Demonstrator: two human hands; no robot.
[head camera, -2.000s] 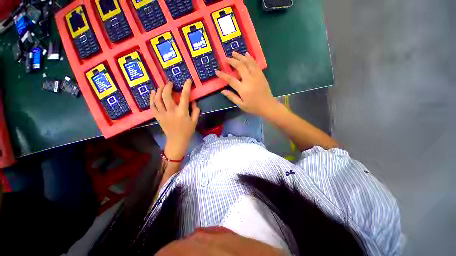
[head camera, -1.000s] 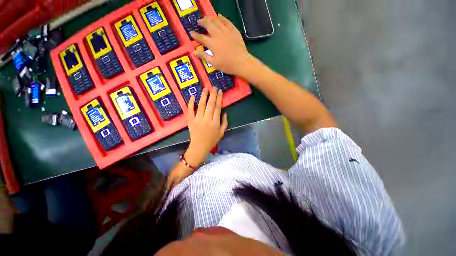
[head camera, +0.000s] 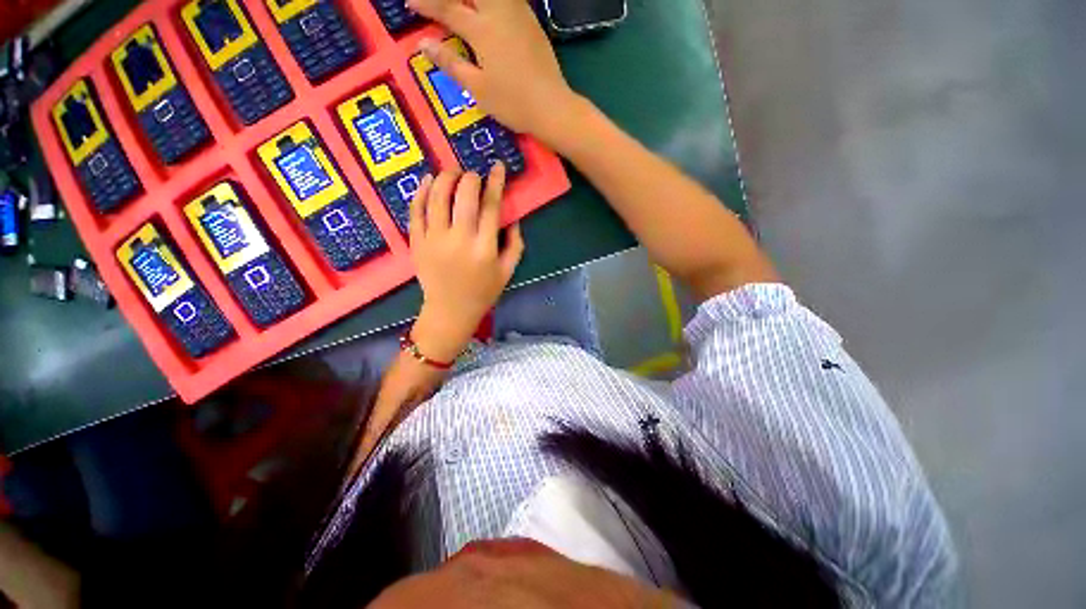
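A red-orange phone tray lies on the green bench and holds keypad phones, front up, in two rows. The near-row phones, such as the one at the left end, have lit blue or white screens. Several far-row screens look dark, as on the far-left phone. My left hand rests with its fingertips on the lower keys of near-row phones at the right; it grips nothing. My right hand is over the tray's far right corner, fingers apart, partly covering the phones there.
Loose batteries lie on the green bench left of the tray. A dark slab device lies beyond the tray's right side, cut by the top edge. Part of another person's arm shows at the lower left.
The tray appears further left and higher in the picture. My right hand is higher, at the far right corner, and the far-row screens lit before now look dark. My left hand has shifted slightly left.
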